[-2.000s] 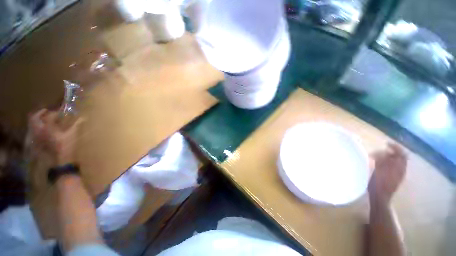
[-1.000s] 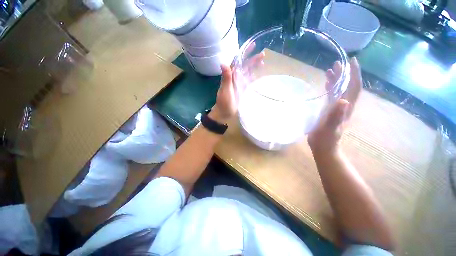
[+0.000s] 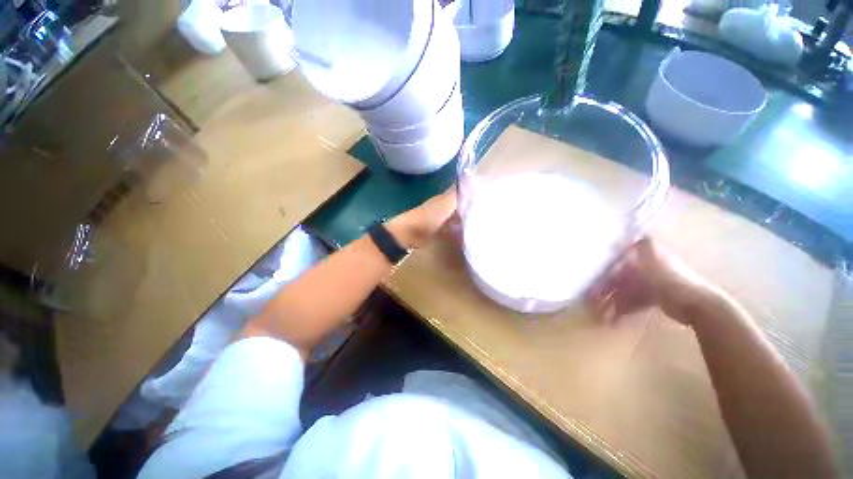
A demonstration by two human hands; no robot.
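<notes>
A clear housing [image 3: 657, 178] with a thick shiny rim stands around a bright white bowl [image 3: 542, 239] on the cardboard mat [image 3: 524, 351]. My left hand [image 3: 438, 217] is at the housing's left side, its fingers partly hidden behind the wall. My right hand [image 3: 641, 281] holds the lower right side, fingers near the base. Glare hides where the bowl and the housing meet.
Stacked white bowls [image 3: 412, 122] lean at the mat's back left. A single white bowl [image 3: 706, 98] stands at the back right. The cardboard side surface [image 3: 234, 178] at left holds clear housings [image 3: 154, 140] and white tubs [image 3: 257, 42]. White bundles hang below it.
Two seconds ago the white bowl was alone on the mat and my left hand was over the left cardboard. The housing now surrounds it. Since one second ago, both hands have moved lower on its sides.
</notes>
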